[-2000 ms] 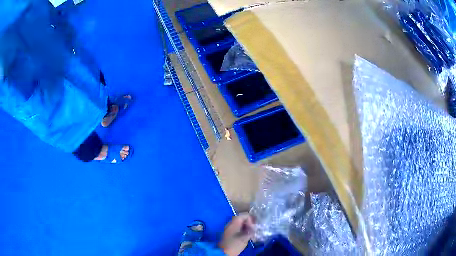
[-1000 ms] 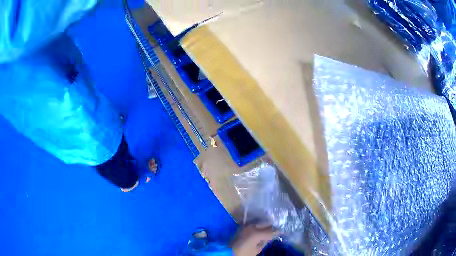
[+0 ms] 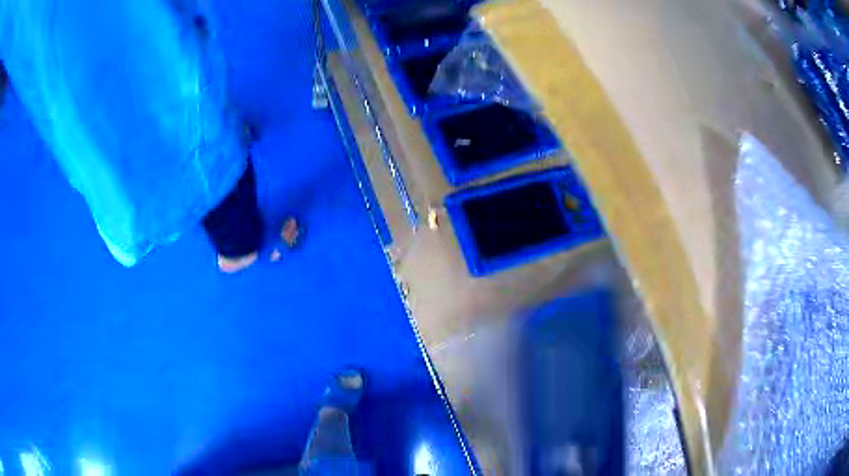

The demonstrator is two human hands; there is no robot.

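Note:
A blurred dark blue unit (image 3: 572, 381) is at the bottom, over the lower shelf's cardboard liner (image 3: 475, 311). A whitish, see-through area like a clear plastic bag (image 3: 479, 372) lies left of it. Several blue-framed units with black centres lie in a row on the liner; the nearest (image 3: 517, 223) is bare. A clear bag (image 3: 475, 72) lies over part of the row farther back. Neither of my hands can be made out; what holds the blurred unit, if anything, is not visible.
An upper cardboard sheet with a brown tape edge (image 3: 605, 149) overhangs the row. Bubble wrap (image 3: 791, 344) lies on it at right. The wire shelf edge (image 3: 372, 186) borders the blue floor, where a person in a blue smock (image 3: 140, 121) stands at left.
The hand at the bottom has gone out of sight. The blurred blue unit now shows upright in the picture where the bag was. The view has shifted, and the person in the smock has moved.

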